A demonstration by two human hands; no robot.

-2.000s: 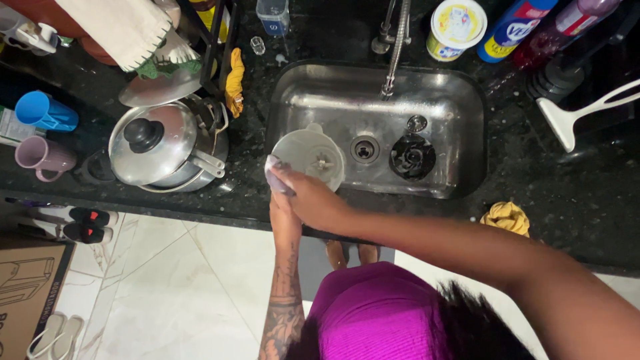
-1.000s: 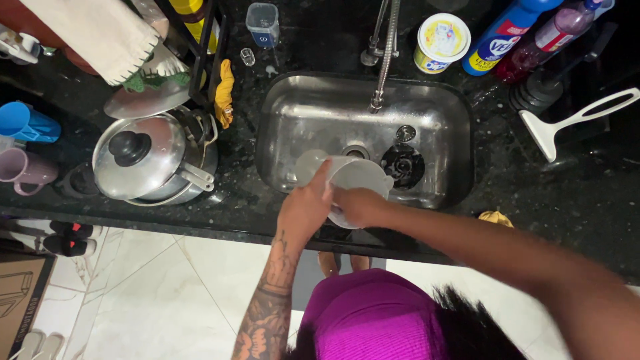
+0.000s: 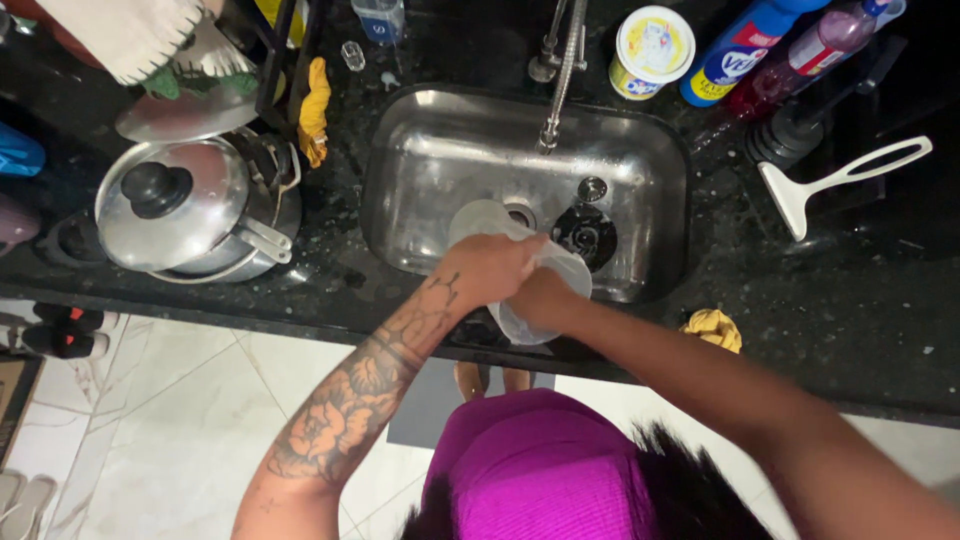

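A translucent plastic container [image 3: 574, 271] is tilted over the front edge of the steel sink [image 3: 420, 150]. My left hand [image 3: 499, 266] grips it from the left, fingers across its side. My right hand [image 3: 544, 296] reaches into its open mouth; the fingers are hidden, so what they hold does not show. A pale translucent round part [image 3: 480, 217] shows just beyond my left hand, over the sink. Behind my hands hangs the metal faucet spout [image 3: 551, 131]. A black round piece [image 3: 589, 236] and a small metal strainer [image 3: 592, 189] lie in the basin's right part.
Left of the sink stand lidded pots [image 3: 172, 217] and a yellow cloth [image 3: 313, 112]. Behind right are a white tub [image 3: 654, 49], a blue bottle [image 3: 742, 52] and a purple bottle [image 3: 817, 52]. A white squeegee [image 3: 832, 180] and another yellow cloth [image 3: 712, 330] lie at right.
The container was at the left part of the sink with its open mouth facing up; it is now farther right and tilted, nearer the front edge. My right hand has gone inside it.
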